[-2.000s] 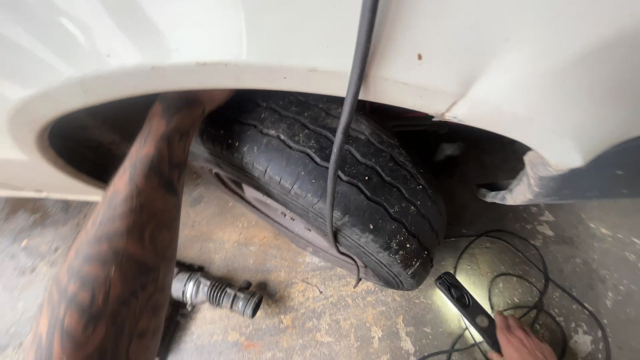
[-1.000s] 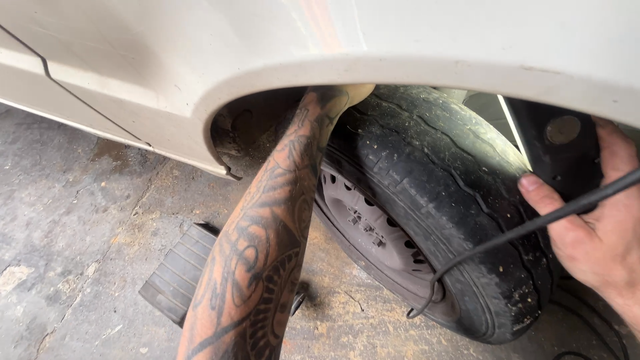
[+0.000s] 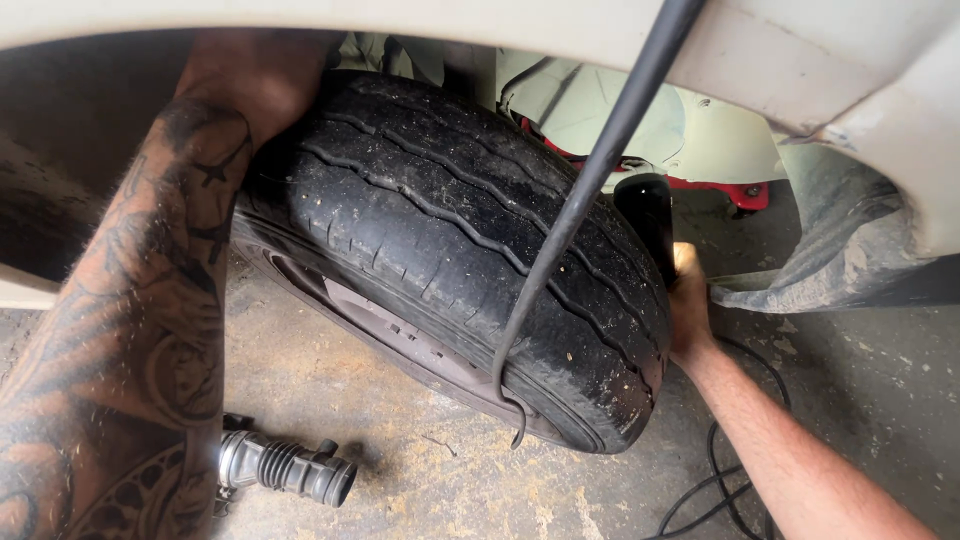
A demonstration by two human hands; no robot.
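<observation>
A worn black tyre (image 3: 465, 225) on its wheel fills the middle of the view, turned outward in the wheel arch of a light-coloured car. My left hand (image 3: 262, 82) reaches over the tyre's upper left into the wheel arch; its fingers are hidden, so what it touches cannot be seen. At the tyre's right side, my right hand (image 3: 686, 292) is wrapped around a black work light (image 3: 646, 217), whose glow brightens the space behind the tyre. A dark flexible cable or hose (image 3: 577, 210) hangs in front of the tyre, its end near the rim (image 3: 450, 360).
A ribbed black air intake hose (image 3: 296, 465) lies on the concrete floor (image 3: 525, 495) beside my left forearm. Black cord (image 3: 720, 480) loops on the floor at the lower right. A red metal part (image 3: 742, 193) shows behind the tyre. Loose liner (image 3: 847, 232) hangs at the arch's right edge.
My right hand has moved the work light from above the tyre's right part to behind its right side. My left hand stays inside the wheel arch. The view has shifted.
</observation>
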